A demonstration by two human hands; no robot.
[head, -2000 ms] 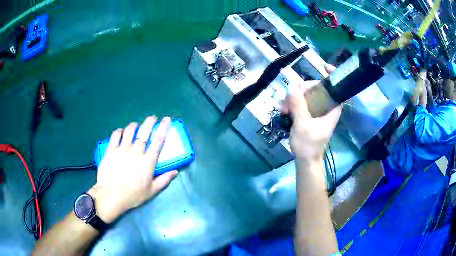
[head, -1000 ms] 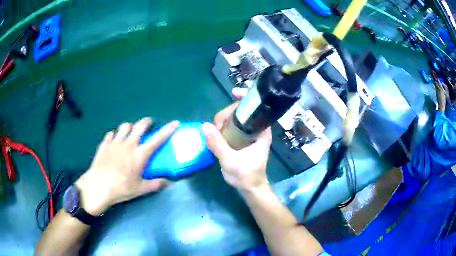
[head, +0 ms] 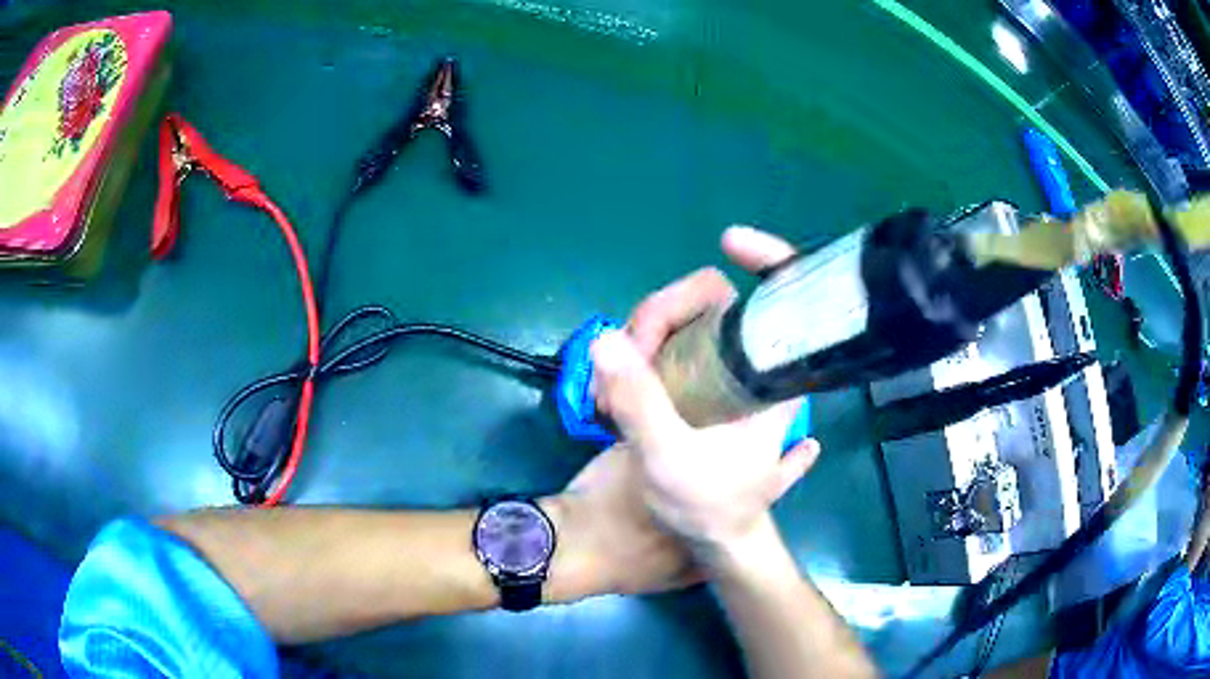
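The blue battery tester (head: 584, 379) lies on the bench, mostly covered by my hands; a blue end shows at its left and a small part at its right. My left hand (head: 621, 520) reaches in from the left and holds the tester, its fingers largely hidden under my right. My right hand (head: 701, 462) crosses over it, gripping the tan sleeve of the electric screwdriver (head: 829, 312). The driver is tilted, its nose end hidden at the tester. The black lead (head: 458, 334) runs left to the red clamp (head: 199, 173) and black clamp (head: 431, 120).
The tin box (head: 67, 146) is at the upper left. The pale screw feeders (head: 989, 464) stand at the right, partly behind the driver. The yellow hose (head: 1101, 232) and a dark cord (head: 1128, 497) hang at the right. A person's blue sleeve (head: 1174, 617) shows at the lower right.
The view has turned left, bringing in the tin box and whole clamps. My right hand brought the screwdriver from the feeders to the tester; the driver now tilts further and my hands overlap.
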